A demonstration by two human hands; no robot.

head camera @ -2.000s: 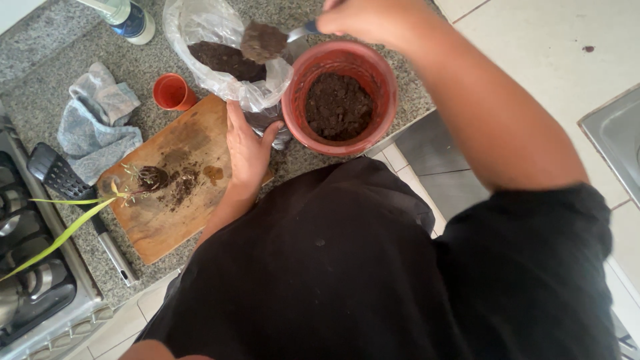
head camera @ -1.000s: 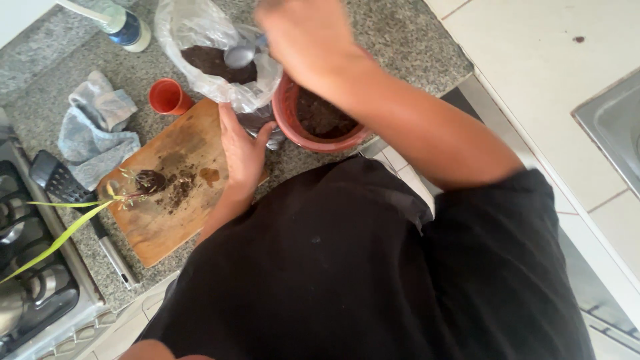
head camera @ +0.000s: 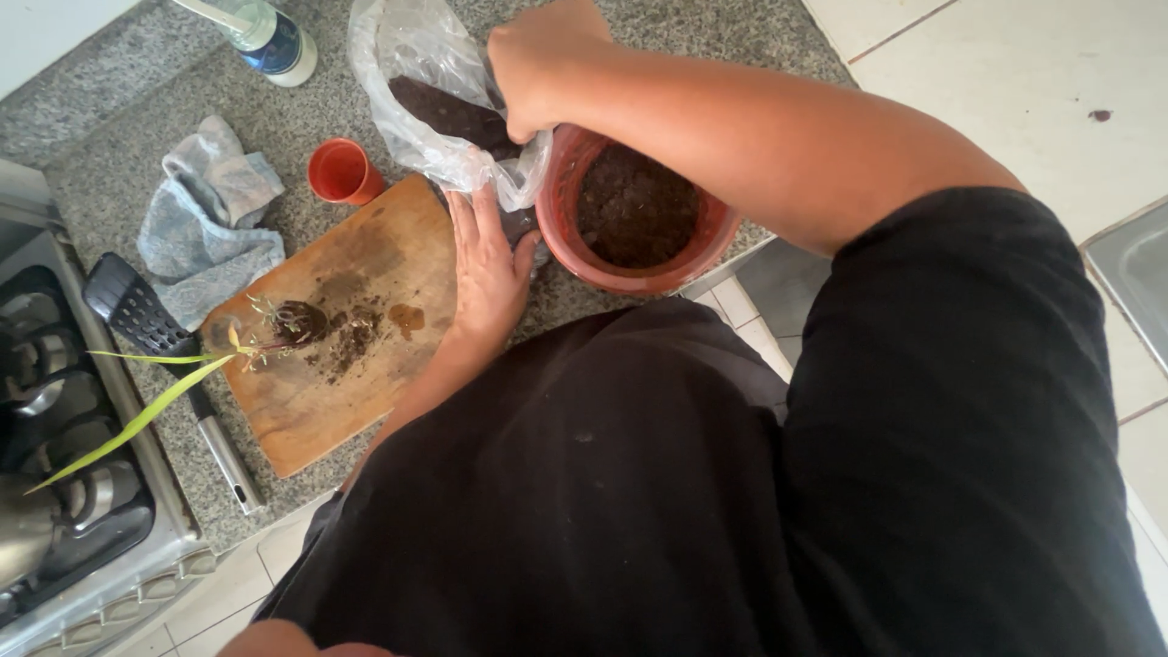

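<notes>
My left hand (head camera: 488, 265) rests against the near side of a clear plastic bag (head camera: 411, 137) with dark soil (head camera: 447, 109) inside, its thumb spread from the fingers. My right hand (head camera: 543, 68) is closed at the bag's right edge; the spoon seen in it earlier is hidden now. Just right of the bag stands a reddish plastic pot (head camera: 630, 283) partly filled with soil (head camera: 639, 210), and my right forearm crosses over its rim. A small plant with long green leaves (head camera: 151, 415) and a dark root ball (head camera: 299, 322) lies on a wooden board (head camera: 292, 420) among loose soil.
A small orange-red cup (head camera: 342, 173) stands behind the board. To the left are a grey-blue cloth (head camera: 205, 219), a black slotted spatula (head camera: 137, 301) and a gas stove (head camera: 64, 429). A bottle (head camera: 274, 46) stands at the back of the granite counter (head camera: 766, 36).
My right hand has moved from above the pot, where it held a spoon heaped with soil, to the bag's right side. My left hand has stayed by the bag.
</notes>
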